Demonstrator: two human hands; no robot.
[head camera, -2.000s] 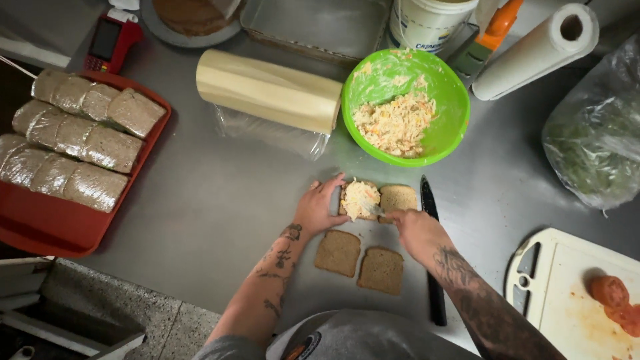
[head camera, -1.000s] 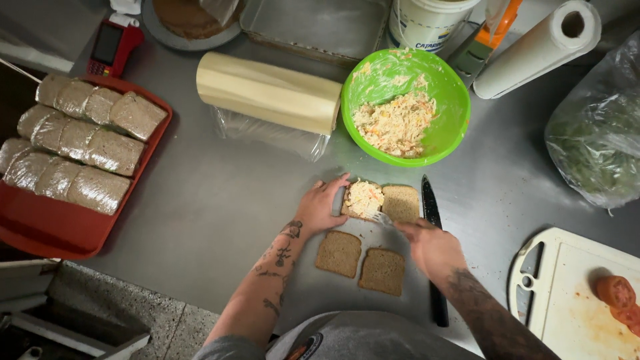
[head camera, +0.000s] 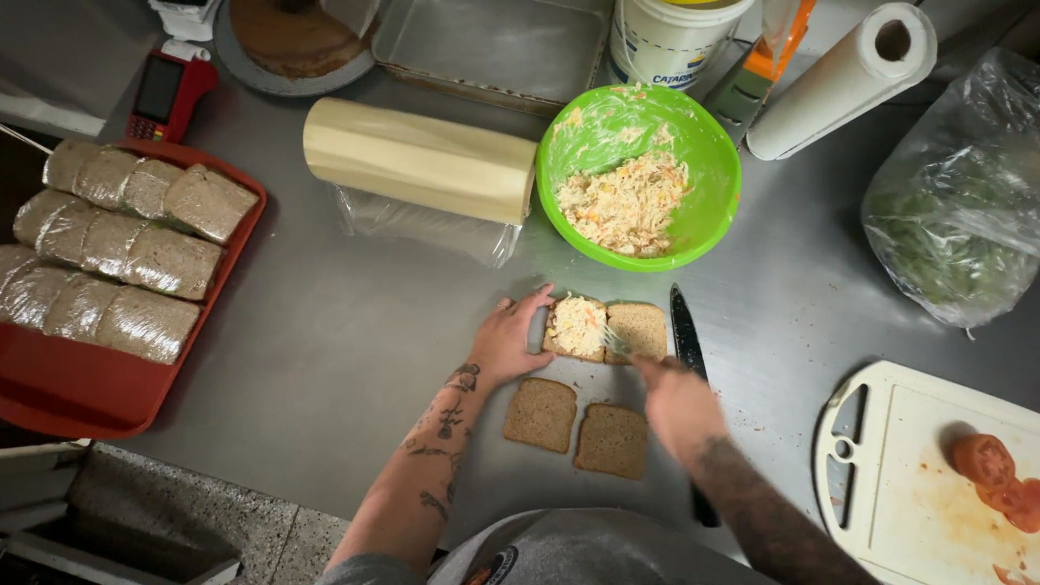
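My right hand (head camera: 681, 404) grips a metal fork (head camera: 615, 340), whose tines touch the shredded filling (head camera: 577, 325) on the upper left slice of brown bread. My left hand (head camera: 508, 337) steadies that slice by its left side, thumb and fingers spread around the edge. A bare slice (head camera: 637, 331) lies against it on the right. Below are two more slices, one at left (head camera: 540, 414) and one at right (head camera: 611, 440). The green bowl (head camera: 723, 199) above holds more of the filling. A knife with a dark blade (head camera: 687, 329) lies right of the bread, partly hidden by my right forearm.
Film-wrapped sandwiches (head camera: 154, 252) fill much of a red tray (head camera: 130, 410). A film roll (head camera: 418, 161), metal pan (head camera: 496, 45), white bucket (head camera: 676, 41) and paper towel roll (head camera: 841, 81) stand behind. At right are a bag of greens (head camera: 959, 211) and a cutting board (head camera: 910, 479) with tomato (head camera: 983, 460).
The fork has moved a little over the filling, which appears more spread across the slice. My left hand stays at the slice's left edge.
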